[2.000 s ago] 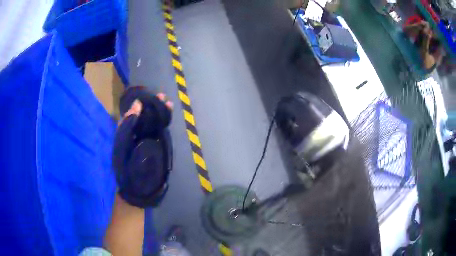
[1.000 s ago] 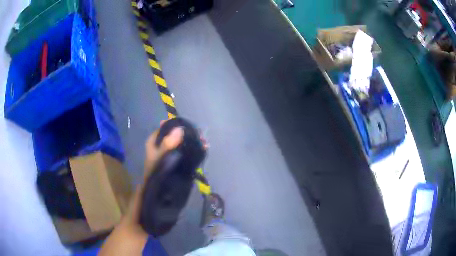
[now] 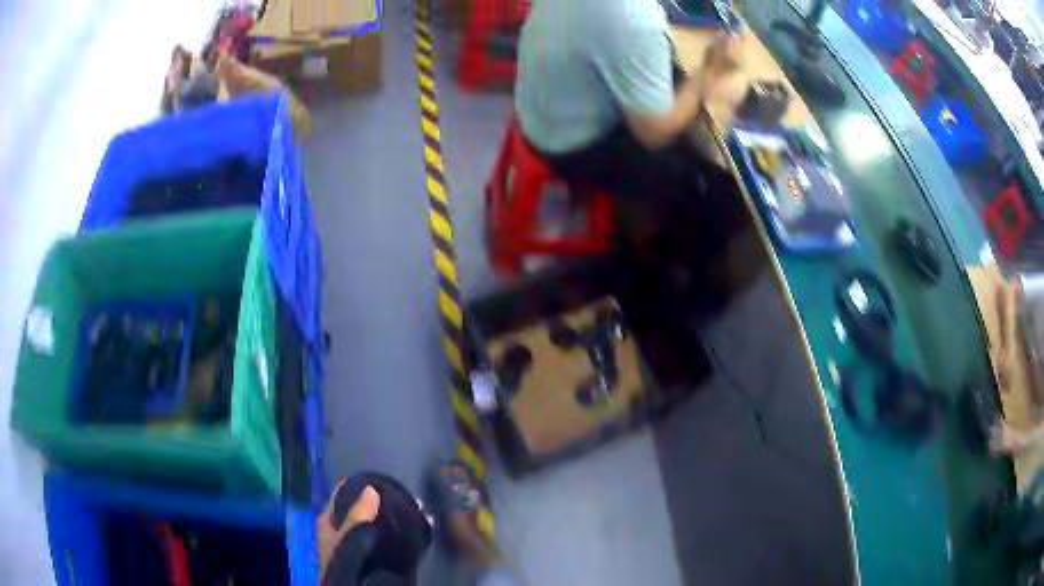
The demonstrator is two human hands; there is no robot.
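Observation:
My left hand point(image 3: 343, 522) is at the bottom of the picture, left of centre, cut off by the lower edge. It grips black headphones point(image 3: 393, 529) with a round padded ear cup facing up. The thumb lies over the cup. The lower part of the headphones is out of the picture, and the image is blurred. My right hand is not in view.
Green crate point(image 3: 250, 343) and blue crates point(image 3: 300, 218) stand at the left. A black crate point(image 3: 521, 464) with dark parts lies ahead beside the yellow-black tape point(image 3: 441, 235). A person point(image 3: 590, 80) sits on a red stool point(image 3: 550, 223) by the green bench point(image 3: 887, 504).
The view has moved forward along the aisle; the seated person, black crate and green crate now show nearer. My left hand with the headphones sits lower in the picture.

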